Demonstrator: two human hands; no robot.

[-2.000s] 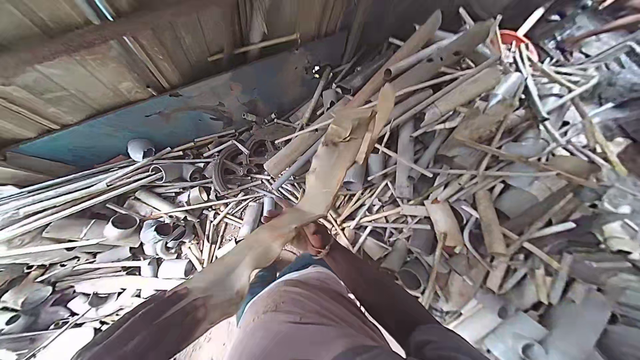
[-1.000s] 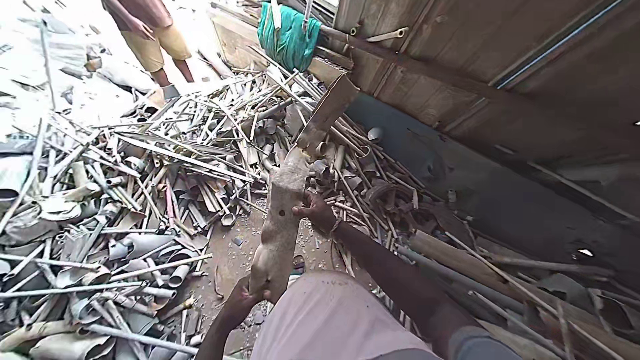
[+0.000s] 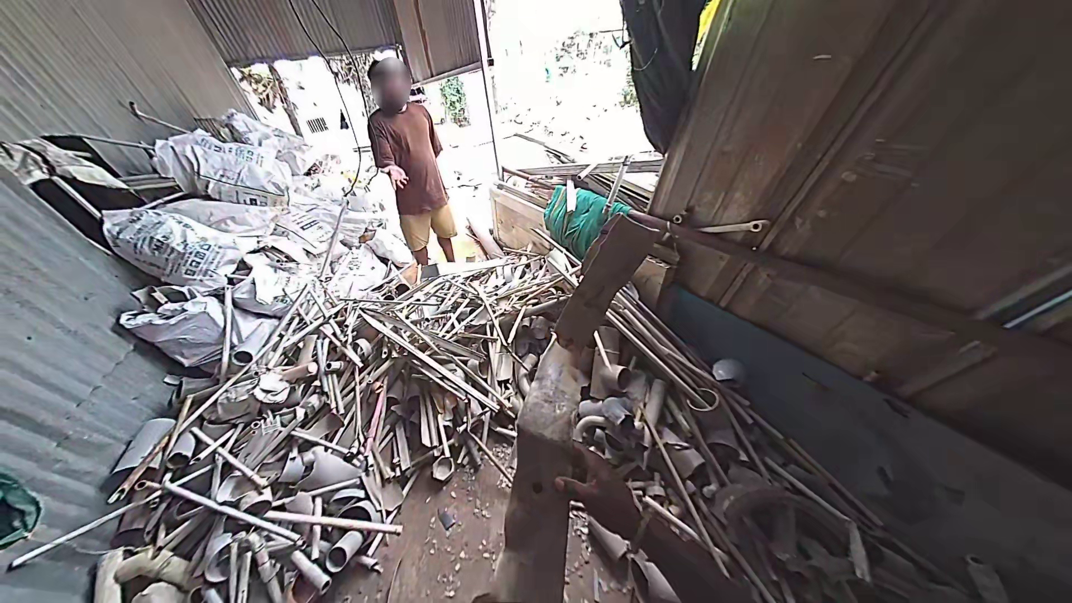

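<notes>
A long, flattened and bent piece of scrap pipe, brownish-grey with a small dark hole, stands out in front of me at the centre right. Its upper end angles up toward a teal cloth bundle. My right hand grips its right edge at mid-length, thumb across the surface. The lower end runs out at the bottom edge of the view, and my left hand is not clearly visible there. Beyond it spreads a large heap of cut plastic pipes and strips.
A person stands beyond the heap, one hand held out. Stuffed white sacks lie at the left by a corrugated metal wall. The teal cloth bundle hangs near a brown panelled wall on the right. Floor shows between the pipes.
The view has swung from the blue board to the heap's far side and tilted up. The bent piece stays in my right hand; my left hand, on its lower end earlier, has dropped from clear sight.
</notes>
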